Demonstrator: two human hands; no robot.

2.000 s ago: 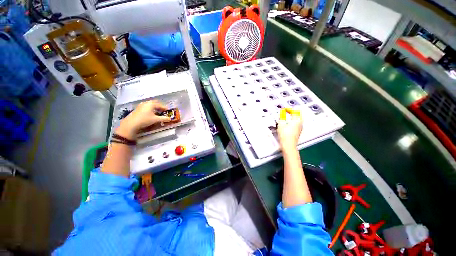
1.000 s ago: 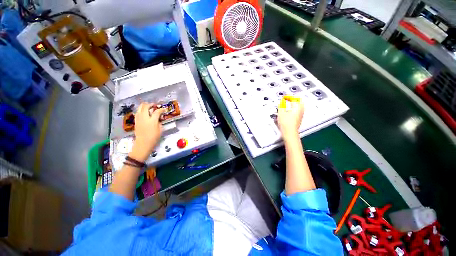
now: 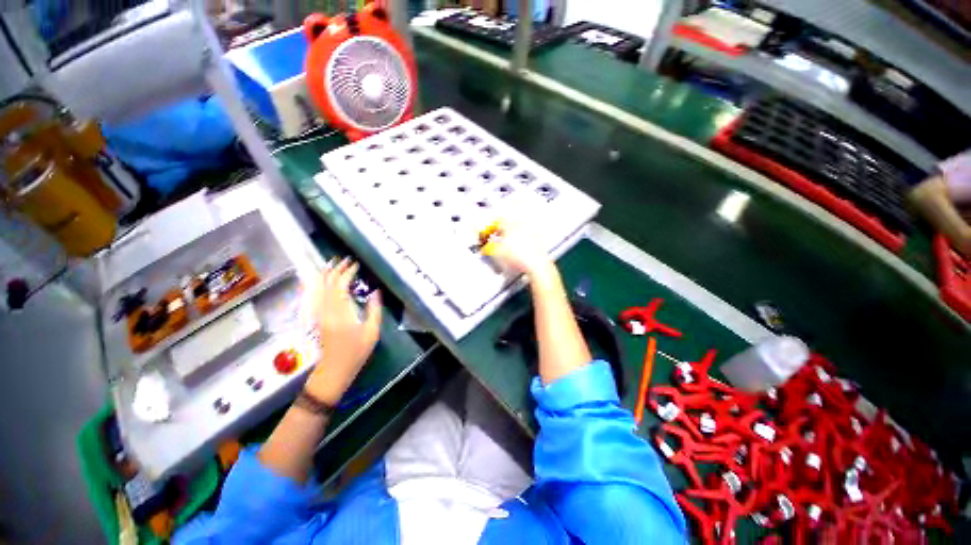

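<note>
My left hand [image 3: 346,319] is between the press deck and the tray, with a small dark and silvery module [image 3: 362,288] at its fingertips. My right hand [image 3: 513,253], with yellow finger cots, is over the white parts tray [image 3: 447,279], fingertips close together at its near part. Whether it holds a part there cannot be told. The tray has rows of square dark-centred pockets at the far right side and small dark holes elsewhere. The orange-brown fixture [image 3: 224,283] sits in the recessed press bed, with no hand on it.
A red push button [image 3: 286,362] is on the press deck [image 3: 190,426]. A red fan [image 3: 367,83] stands behind the tray. A dark round item [image 3: 598,339], an orange stick [image 3: 645,380] and a pile of red clamps [image 3: 783,452] lie at right. Another person's arm [image 3: 948,192] shows at far right.
My left hand has left the fixture and moved right towards the tray, with the module at its fingertips. My right hand stays at the tray. The view has turned right.
</note>
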